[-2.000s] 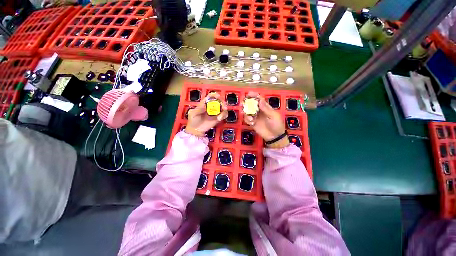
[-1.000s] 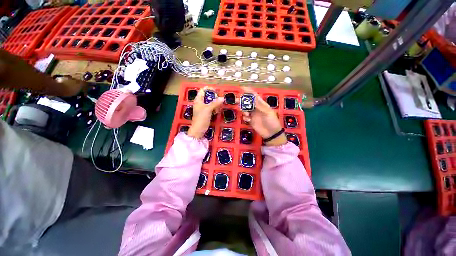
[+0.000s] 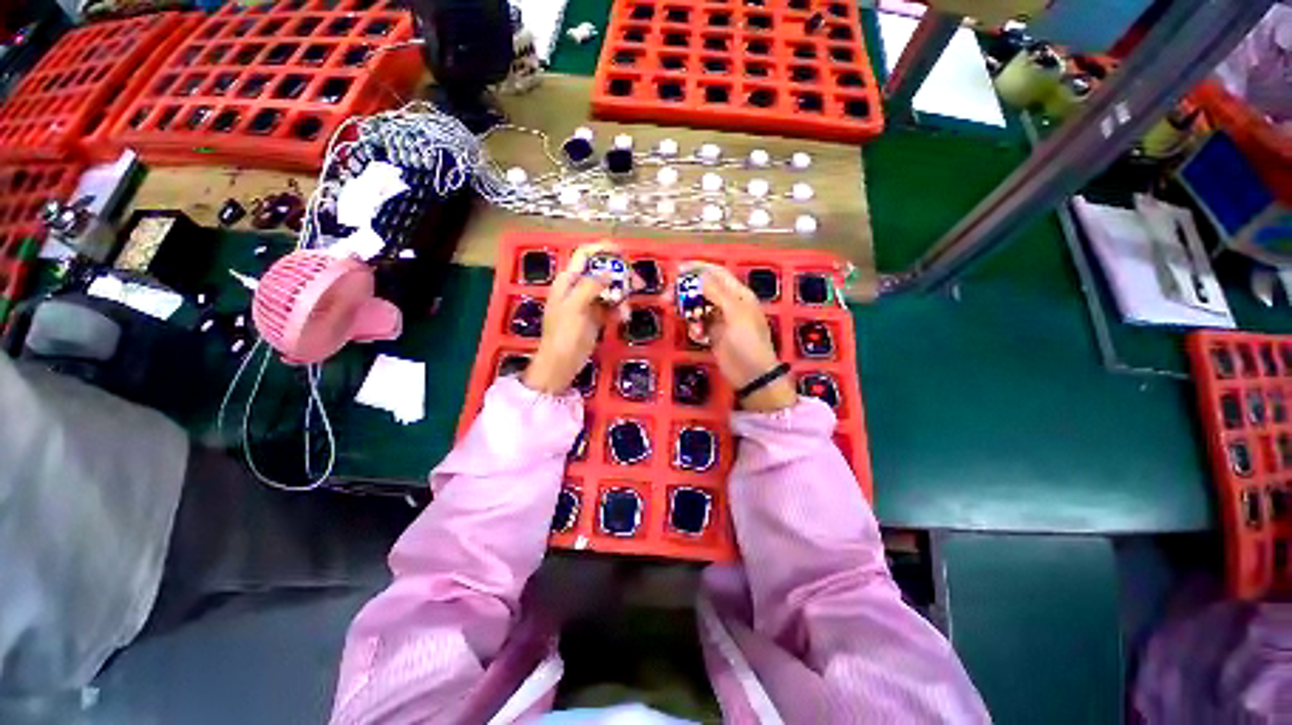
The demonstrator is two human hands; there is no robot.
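My left hand (image 3: 574, 315) holds a small watch body (image 3: 608, 269) between its fingers, its display lit blue and white. My right hand (image 3: 733, 326) holds a second watch body (image 3: 692, 295), also lit blue and white. Both are held just above the upper rows of a red compartment tray (image 3: 658, 545). The tray's pockets hold dark square watch bodies, one per pocket; some show small lit or red marks. My hands and sleeves hide several pockets.
A pink fan (image 3: 315, 306) and white paper slip (image 3: 393, 387) lie left of the tray. Tangled white cables (image 3: 411, 142) and rows of white discs (image 3: 758, 187) lie behind it. More red trays (image 3: 737, 125) stand behind. A grey metal post (image 3: 1049, 163) slants at right. A person's grey sleeve (image 3: 85, 524) is at far left.
The two held displays went from plain yellow and pale yellow, to dark with a pattern, to blue and white. The other person's arm at far left has left the view.
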